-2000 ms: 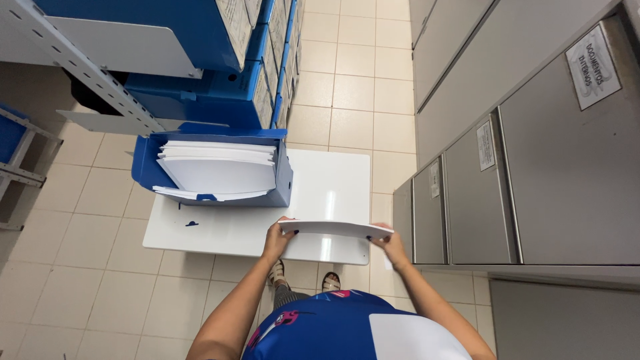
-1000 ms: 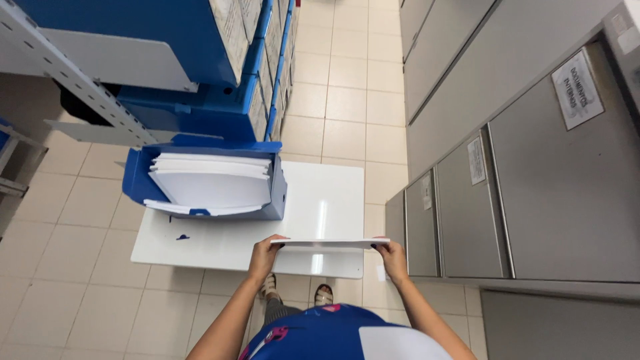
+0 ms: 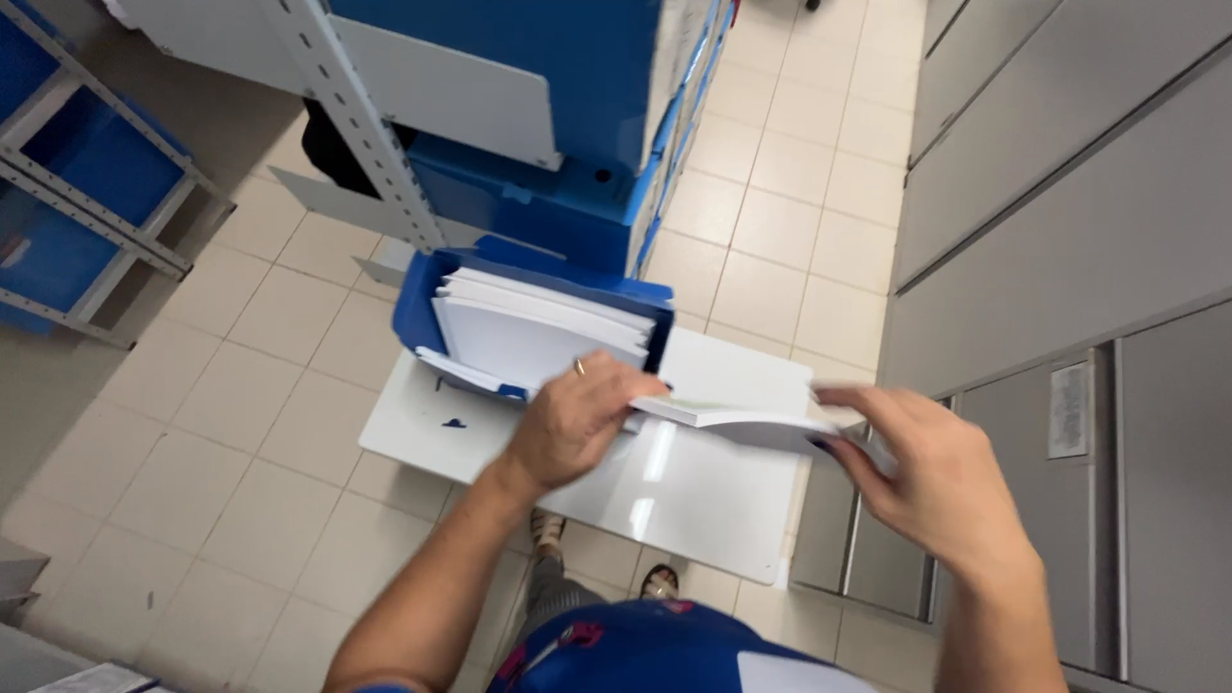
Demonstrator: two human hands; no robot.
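Note:
A stack of white paper sheets point(image 3: 741, 420) is held level above the white table point(image 3: 712, 520). My left hand point(image 3: 582, 414) grips its left end, close to the front right corner of a blue file box. My right hand point(image 3: 914, 462) pinches the other end between thumb and fingers, and the sheets bend there. The blue file box point(image 3: 414, 313) stands with its top open on the table's left part. Several bundles of white paper point(image 3: 539, 332) stand upright in it. A small dark blue piece point(image 3: 453, 423) lies on the table in front of the box.
A metal shelf post point(image 3: 371, 125) rises behind the box, beside shelves of blue file boxes point(image 3: 539, 207). Grey metal cabinets point(image 3: 1020, 231) line the right side. Another rack point(image 3: 106, 226) with blue boxes stands at the left. Below is a tiled floor point(image 3: 279, 404).
The paper stack has moved up from the table's front edge, toward the box. Its right end now bends in my right hand. The view has shifted and tilted.

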